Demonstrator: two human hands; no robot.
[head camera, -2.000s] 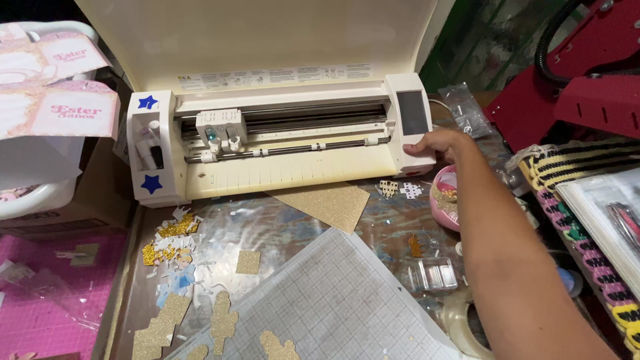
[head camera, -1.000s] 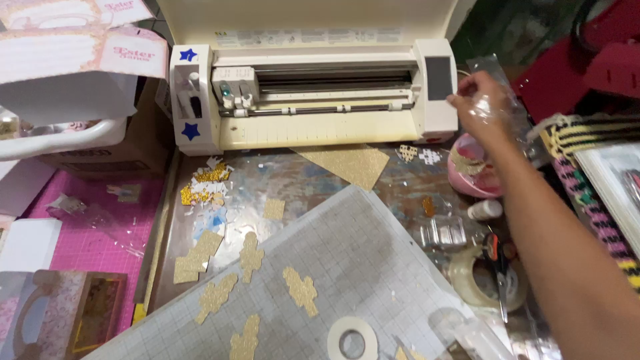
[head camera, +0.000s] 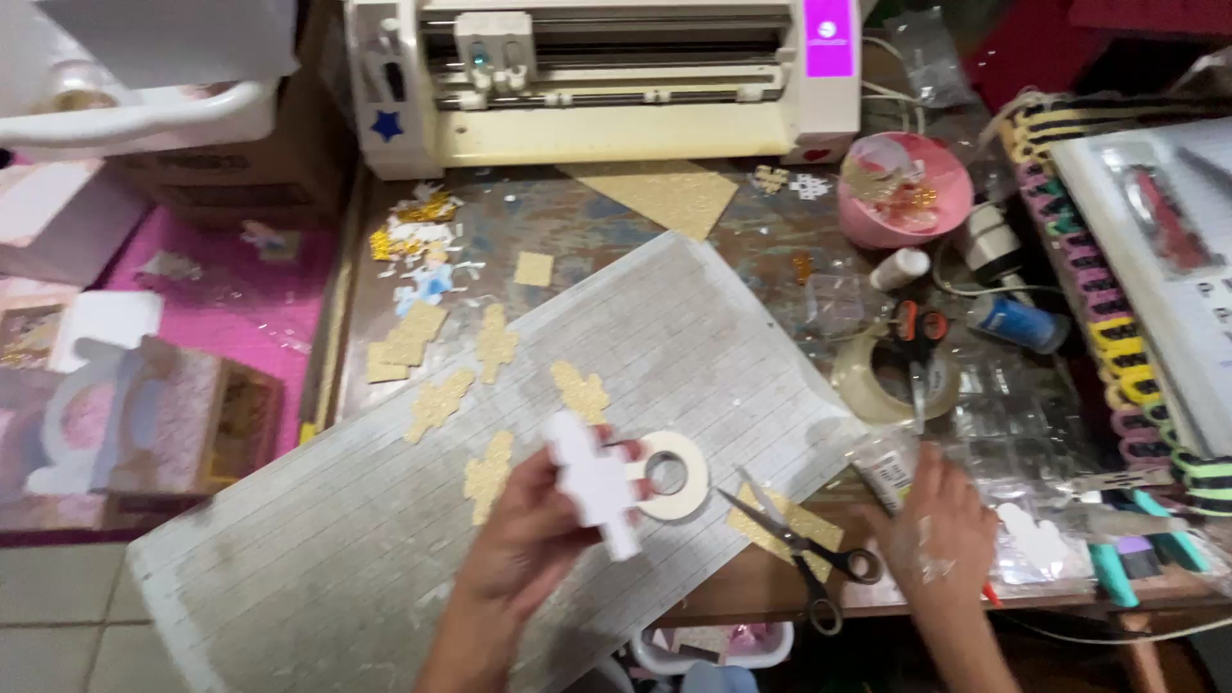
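In my left hand (head camera: 539, 525) is a white paper cutout (head camera: 595, 481), held up over the gridded cutting mat (head camera: 346, 520). Just right of it lies a roll of white tape (head camera: 688, 474). Gold glitter cutouts (head camera: 438, 404) are spread on the mat. My right hand (head camera: 934, 539) is over a clear plastic packet (head camera: 878, 470) with a printed label at the table's front right; whether its fingers grip the packet cannot be told. Between the hands, black-handled scissors (head camera: 804, 549) lie spread on a gold glitter scrap (head camera: 770, 510).
A cutting machine (head camera: 616, 135) stands at the back. Right of the mat are a pink bowl (head camera: 948, 197), orange-handled scissors (head camera: 919, 337) on a clear tape roll (head camera: 857, 380) and a blue-labelled bottle (head camera: 1020, 322). Paper scraps (head camera: 423, 241) lie at left; a notebook (head camera: 1155, 279) is at right.
My right hand has left the machine's right end and come down to the front right. My left hand has come into view with the white cutout. The machine's screen is now lit. The view has tilted down.
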